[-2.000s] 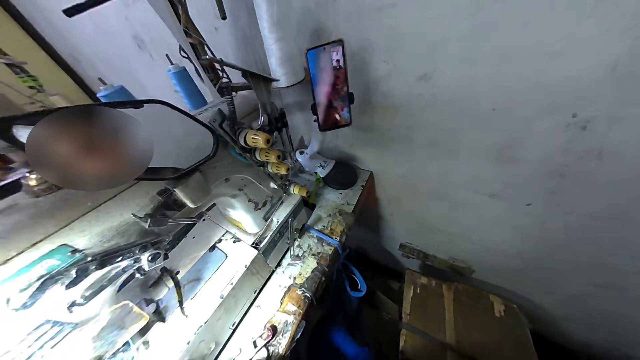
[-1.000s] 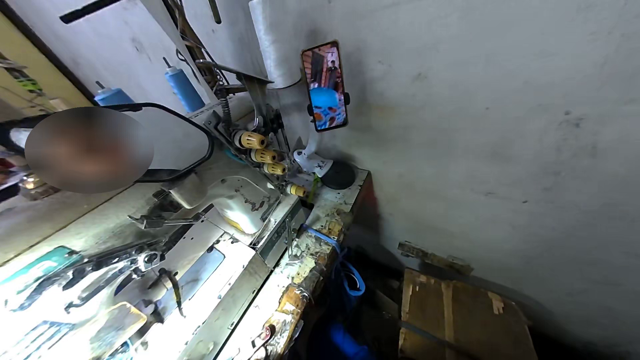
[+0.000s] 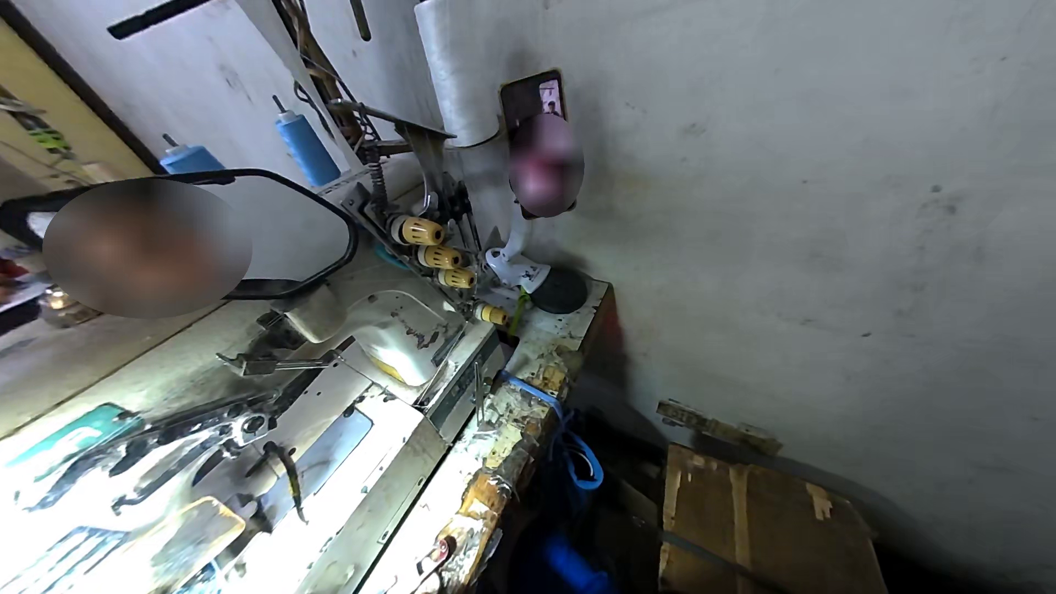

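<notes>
Neither of my hands shows in the head view. A sewing machine (image 3: 396,334) with several yellow tension dials (image 3: 421,232) stands on a worn worktable (image 3: 528,412). Left of its white housing is a black-framed mirror (image 3: 289,235). A smartphone (image 3: 528,103) with its screen lit sits in a white holder on a round black base (image 3: 559,290) at the table's far corner. In the lower left, a pair of scissors or similar dark-handled tool (image 3: 252,425) lies under bright light, beside a teal object (image 3: 78,433).
Blue thread cones (image 3: 307,148) stand behind the mirror. A blue strap (image 3: 582,458) hangs off the table's right edge. A taped cardboard box (image 3: 767,528) is on the lower right, near the grey wall (image 3: 808,214). A white roll (image 3: 458,74) hangs above the machine.
The picture on the phone's screen has changed. The machine, the mirror and the box have not moved.
</notes>
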